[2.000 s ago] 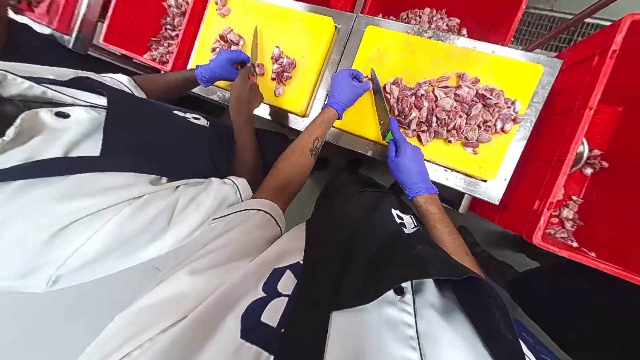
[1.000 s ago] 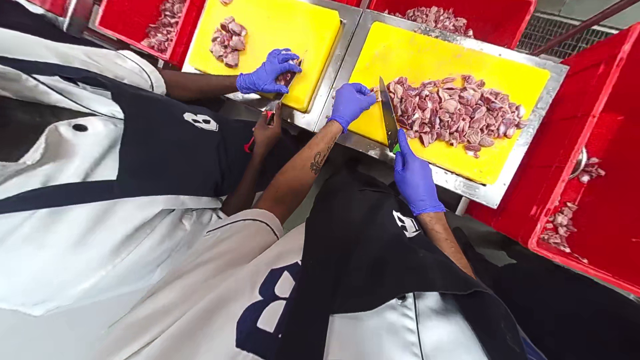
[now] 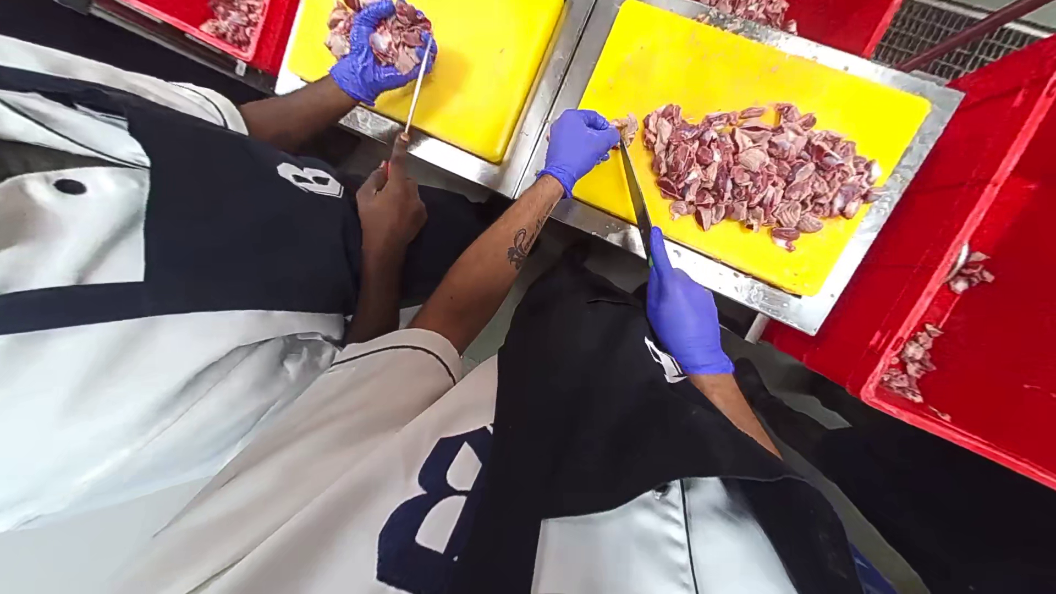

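My left hand (image 3: 581,148), in a purple glove, pinches a small piece of meat (image 3: 627,129) over the left side of a yellow cutting board (image 3: 718,58). Gloved the same way, my right hand (image 3: 685,309) is closed on a knife (image 3: 635,191) at the board's near edge. The blade points up and left, its tip close to the pinched piece. A heap of cut meat pieces (image 3: 759,169) lies on the board just right of the knife. Most of the knife's handle is hidden in my right hand.
A metal tray (image 3: 895,219) frames my board. At left, a co-worker's gloved hand (image 3: 363,62) holds meat above a second yellow board (image 3: 487,74); their bare hand (image 3: 392,206) holds a knife (image 3: 419,87). A red bin (image 3: 1002,330) with meat scraps (image 3: 912,363) stands at right.
The co-worker's gloved hand has moved left and up from the board's near right part and now holds a clump of meat; their knife has come up beside it. My hands stay near the board's left side.
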